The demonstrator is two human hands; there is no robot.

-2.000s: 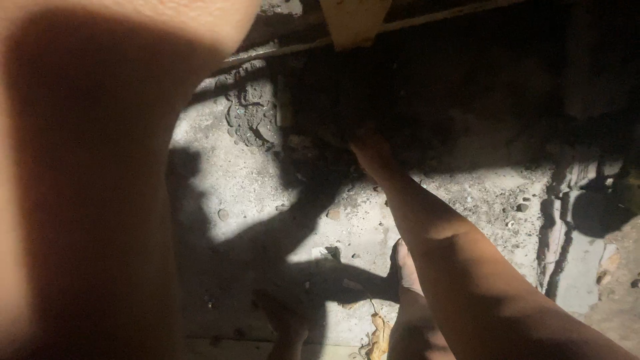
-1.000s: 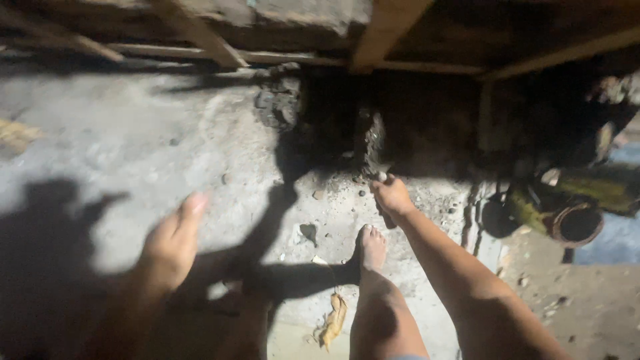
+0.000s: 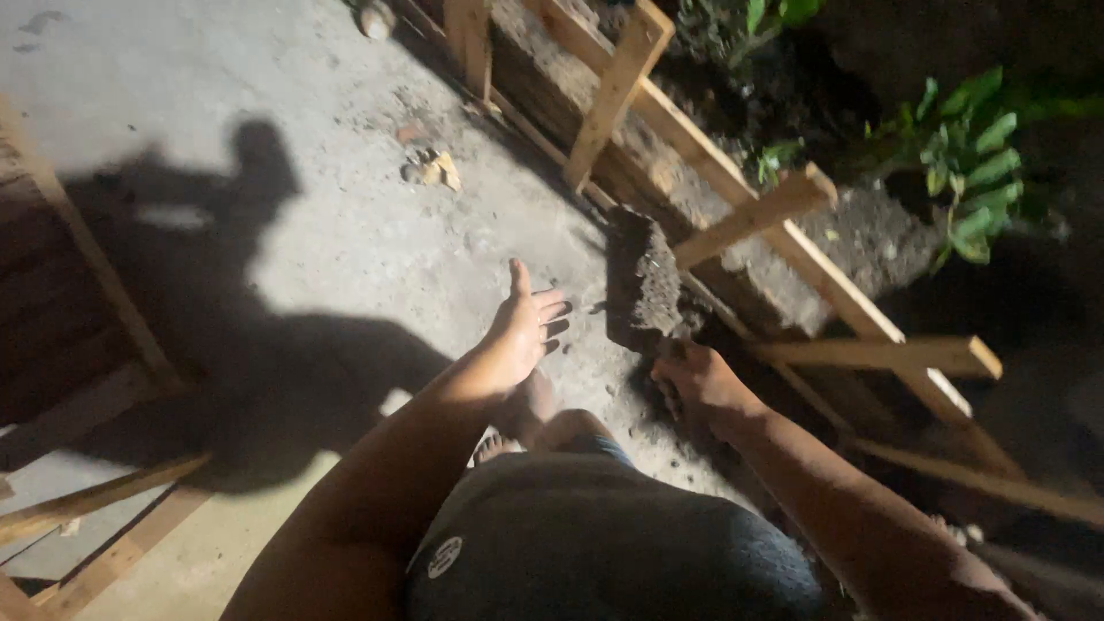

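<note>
My right hand [image 3: 703, 384] is closed around the handle of a trowel, which is partly hidden by the fingers. A heap of wet, grey-brown mortar [image 3: 657, 285] lies on the trowel's blade, close to the timber formwork [image 3: 707, 159]. My left hand [image 3: 522, 332] is held out over the concrete floor [image 3: 371, 224], fingers spread and nothing in it, to the left of the loaded trowel. A dark shadow falls beside the mortar.
Wooden braces [image 3: 608, 95] jut from the formwork on the right. Behind it are soil and a leafy plant [image 3: 987, 190]. A crumpled yellowish scrap [image 3: 442, 171] lies on the floor. More timber pieces [image 3: 129, 543] are at lower left. My bare foot [image 3: 496, 447] shows below my left hand.
The view has swung widely. The trowel in my right hand now shows clearly with mortar on it. My left hand has come closer to my right hand.
</note>
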